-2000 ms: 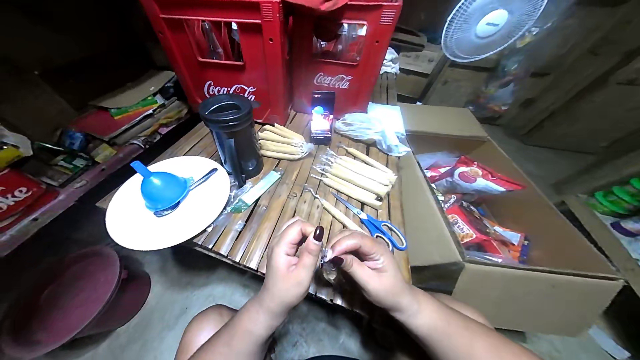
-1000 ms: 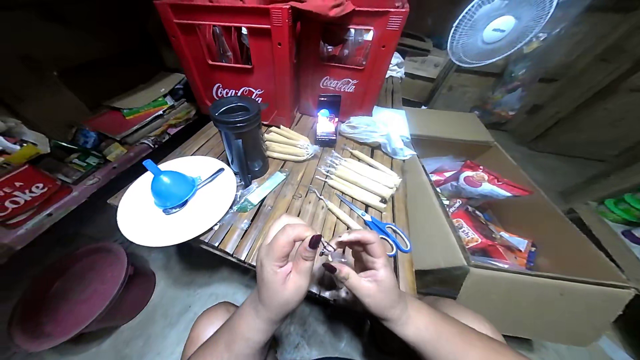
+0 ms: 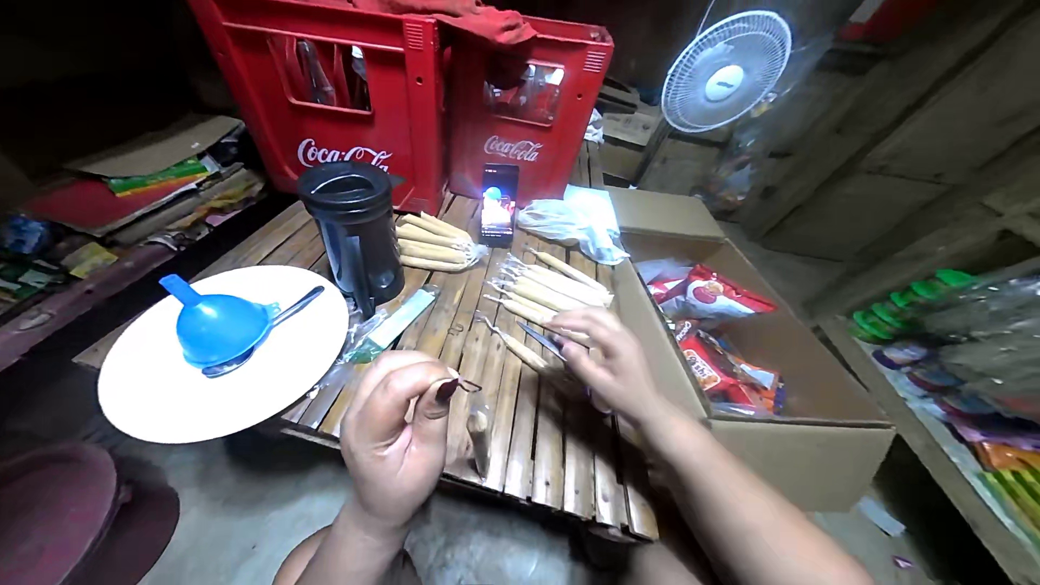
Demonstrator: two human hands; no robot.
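My left hand (image 3: 398, 443), near the table's front edge, pinches a thin dark loop (image 3: 469, 385) by the top of a clear plastic tube (image 3: 479, 439) with pale brown filling, which hangs upright. My right hand (image 3: 605, 357) is over the scissors (image 3: 543, 340); their blades show beside its fingers and the handles are mostly hidden, so its grip is unclear. One filled tube (image 3: 516, 345) lies just left of the blades. Behind them lies a row of filled tubes (image 3: 552, 284), with another bundle (image 3: 435, 244) near a black lidded pitcher (image 3: 349, 236).
A white plate (image 3: 130, 382) holds a blue funnel (image 3: 219, 329) and a spoon (image 3: 299, 306). A lit phone (image 3: 498, 207) stands before red crates (image 3: 520, 175). Snack packs lie in the cardboard box (image 3: 796, 463) at right. A plastic packet (image 3: 398, 321) lies beside the pitcher.
My hands were together at the front of the table. The right one has moved away to the scissors, while the left keeps hold of the plastic tube.
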